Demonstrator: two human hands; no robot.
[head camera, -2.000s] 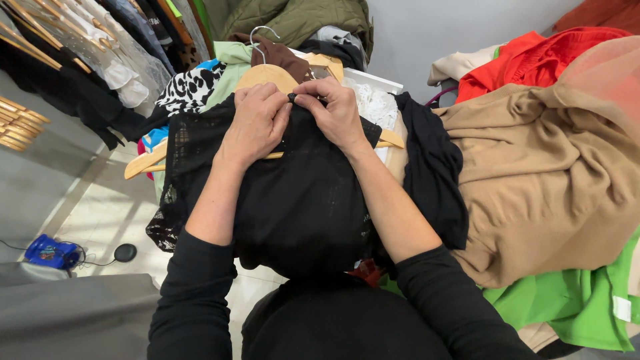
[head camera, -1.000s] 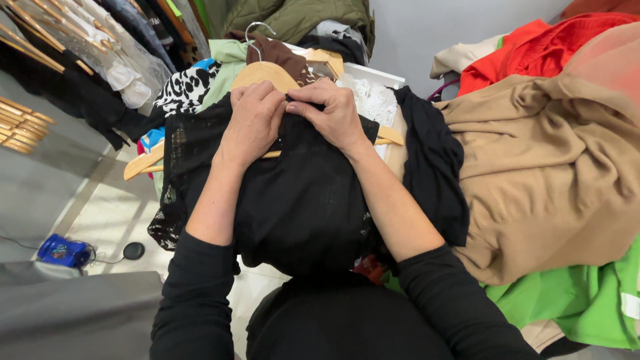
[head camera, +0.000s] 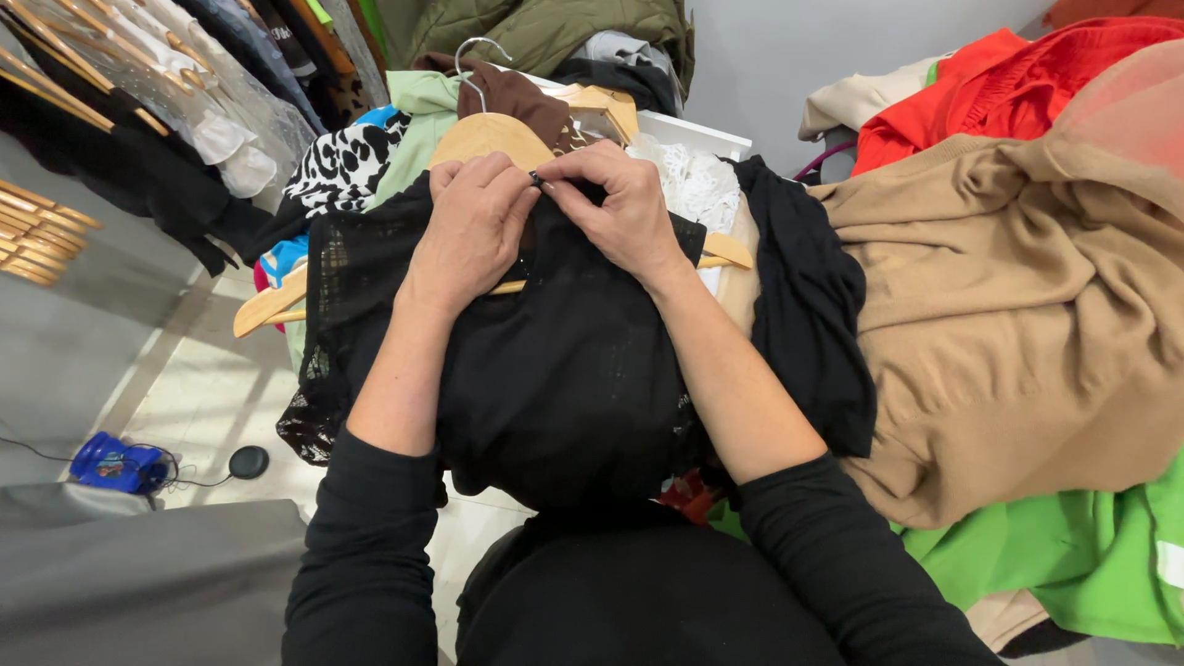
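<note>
A black garment with sheer lace at its side (head camera: 573, 370) lies over a wooden clothes hanger (head camera: 490, 137) with a metal hook. At the garment's neckline, my left hand (head camera: 476, 227) pinches the black fabric edge. My right hand (head camera: 622, 205) holds the same edge just beside it, and a small dark piece shows between the fingertips of both hands; whether it is a fastener I cannot tell. The hanger's wooden arms stick out past the garment on both sides.
Heaped clothes surround the work: a tan knit garment (head camera: 1017, 324), a red one (head camera: 980, 92), a green one (head camera: 1064, 555) and an olive quilted jacket (head camera: 555, 37). Clothes on hangers (head camera: 222, 111) hang at upper left. On the floor lie a blue object (head camera: 116, 462) and a round black disc (head camera: 248, 462) with cables.
Both hands stay at the neckline. The right hand's fingers have shifted slightly at the fabric edge; the garment and hanger have hardly moved.
</note>
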